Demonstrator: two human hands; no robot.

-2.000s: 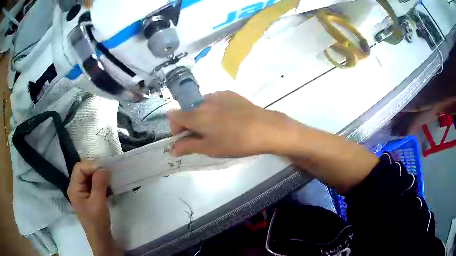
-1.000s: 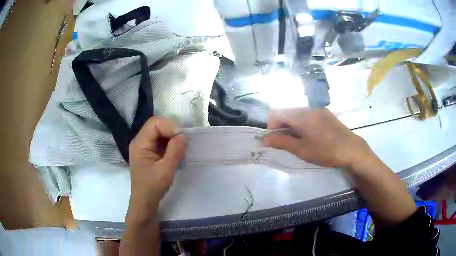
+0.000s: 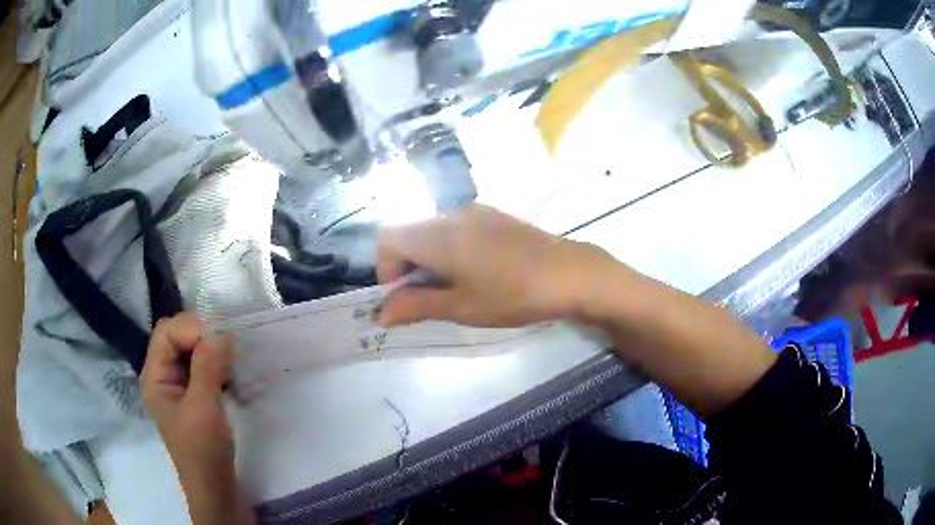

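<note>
A long pale strip with pencilled lines and marks (image 3: pixel 297 344) lies stretched between my hands over the table's front. My left hand (image 3: pixel 190 374) pinches its left end between thumb and fingers. My right hand (image 3: pixel 461 269) grips its upper edge further right; a thin pale tip shows at the fingers, too blurred to name. Behind it lies a light grey knit garment (image 3: pixel 220 231), with a black band loop (image 3: pixel 77 277) at the left and a dark grey part (image 3: pixel 308 269) near the needle area.
A white sewing machine (image 3: pixel 379 62) stands behind my hands, with a yellow-tan tape strip (image 3: pixel 584 87). Yellow-handled shears (image 3: pixel 723 113) lie at right. A ruler edge (image 3: pixel 513 415) lines the table front, near a loose thread (image 3: pixel 400 426). A blue basket (image 3: pixel 825 354) is below right.
The view swung right and then back left, so the scene shifted in the picture. Both hands still hold the pale strip in much the same way.
</note>
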